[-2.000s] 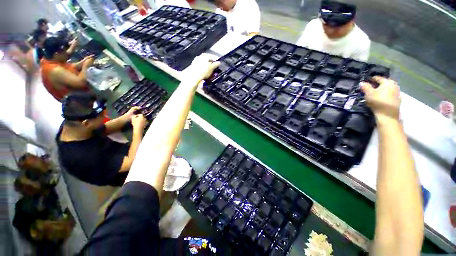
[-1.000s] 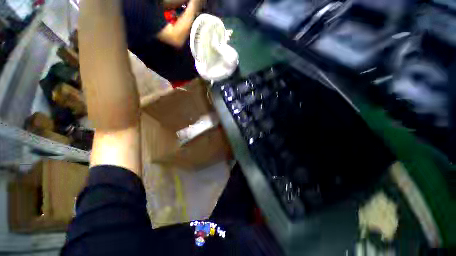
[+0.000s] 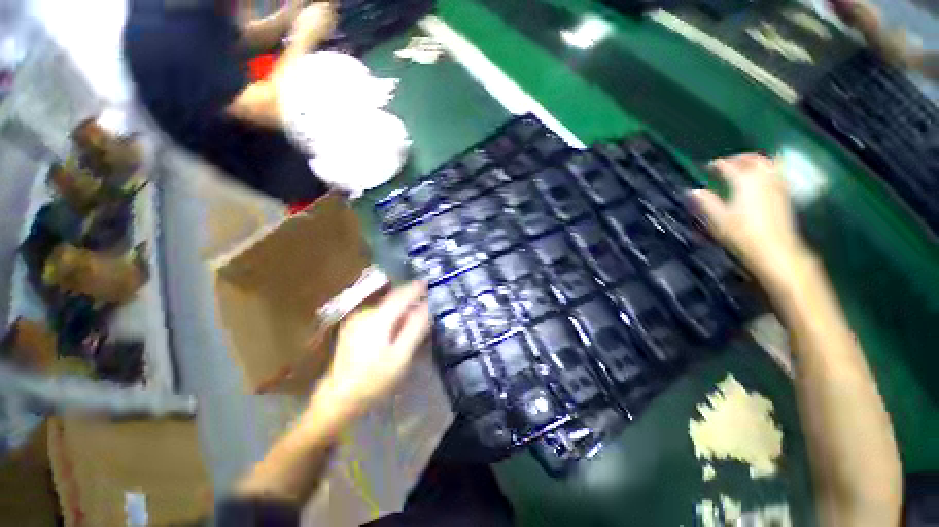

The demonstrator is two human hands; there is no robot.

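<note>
A large glossy black blister tray (image 3: 566, 278) with rows of filled pockets is held low over the dark green bench. It lies at an angle over another black tray (image 3: 474, 183), whose corner shows at the upper left. My left hand (image 3: 379, 335) is at its left edge, fingertips at the rim. My right hand (image 3: 750, 211) grips its upper right edge. The picture is somewhat blurred, so the pocket contents are not clear.
Cream scraps (image 3: 736, 427) lie right of the tray, with whiter bits (image 3: 741, 512) below. A white round fan (image 3: 345, 124) stands at upper left. An open cardboard box (image 3: 293, 293) is below the bench. Beyond the green strip (image 3: 618, 98) are another tray (image 3: 880, 124) and a person's hand.
The view has swung from the tray stack beyond the green strip down to the bench. A tray is now held between both hands, over the bench tray.
</note>
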